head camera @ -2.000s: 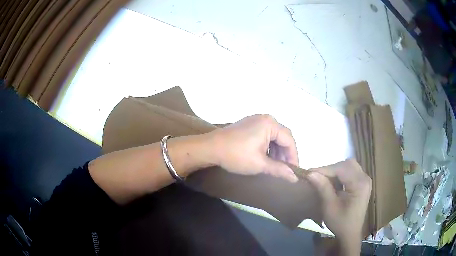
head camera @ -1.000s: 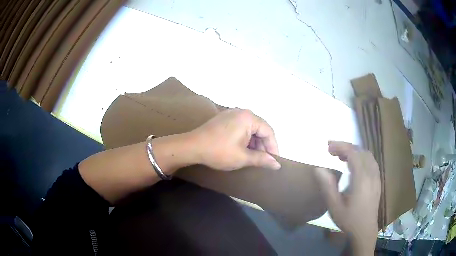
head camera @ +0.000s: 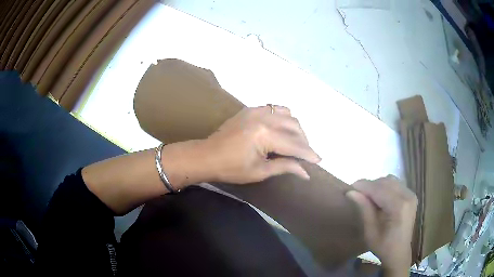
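A matte brown panel (head camera: 179, 100) lies across the bright white work sheet (head camera: 325, 113), running from upper left to lower right. My left hand (head camera: 254, 143), with a ring and a silver bracelet at the wrist, pinches the panel's upper edge near the middle between thumb and fingers. My right hand (head camera: 387, 211) pinches the same edge further right, near the panel's right end. The panel's near edge hangs past the table's front edge. Part of the panel is hidden under my left hand and forearm.
A row of folded brown panels (head camera: 70, 43) is at upper left. A pile of loose panels (head camera: 436, 184) stands just right of my right hand. A small tan roll (head camera: 460, 192) and shiny crumpled plastic (head camera: 476, 232) are at far right. Blue-grey floor (head camera: 49, 124) is at left.
My right hand was off the edge a second ago and now pinches it. The panel's left end has shifted up and right and lies smoother. My left fingers have spread along the edge.
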